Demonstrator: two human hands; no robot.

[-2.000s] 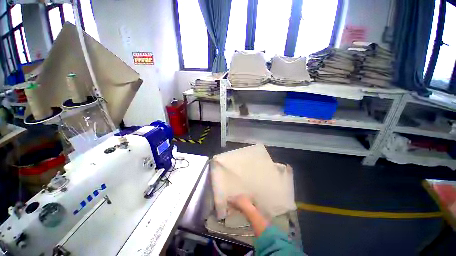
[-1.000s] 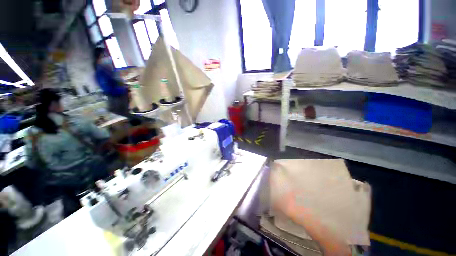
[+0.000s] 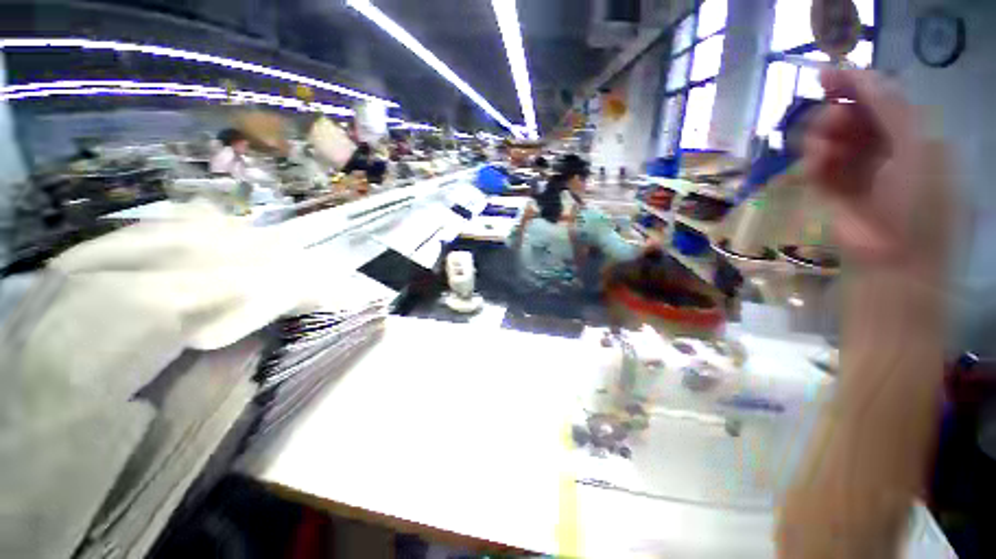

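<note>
My right hand (image 3: 868, 164) is raised at the upper right, blurred, with its bare forearm running down to the bottom edge. Its fingers look curled; I cannot tell whether they hold anything. My left hand is not in view. A large beige panel (image 3: 98, 328) lies draped at the left over a fanned stack of layers with dark edges (image 3: 317, 349). The sewing machine (image 3: 710, 448) stands on the white table at the right, blurred and partly behind my forearm. A pale yellow strip (image 3: 569, 502) lies on the tabletop before the needle area.
A seated person (image 3: 552, 246) is beyond the table, beside a red-rimmed container (image 3: 666, 311). A white thread cone (image 3: 461, 278) stands behind the table. The wooden table edge (image 3: 404, 524) runs along the front. Rows of workstations and other people stretch behind.
The view has swung left, bringing in the panel stack and the workshop. My right hand has left the beige pile beside the table and risen to the upper right.
</note>
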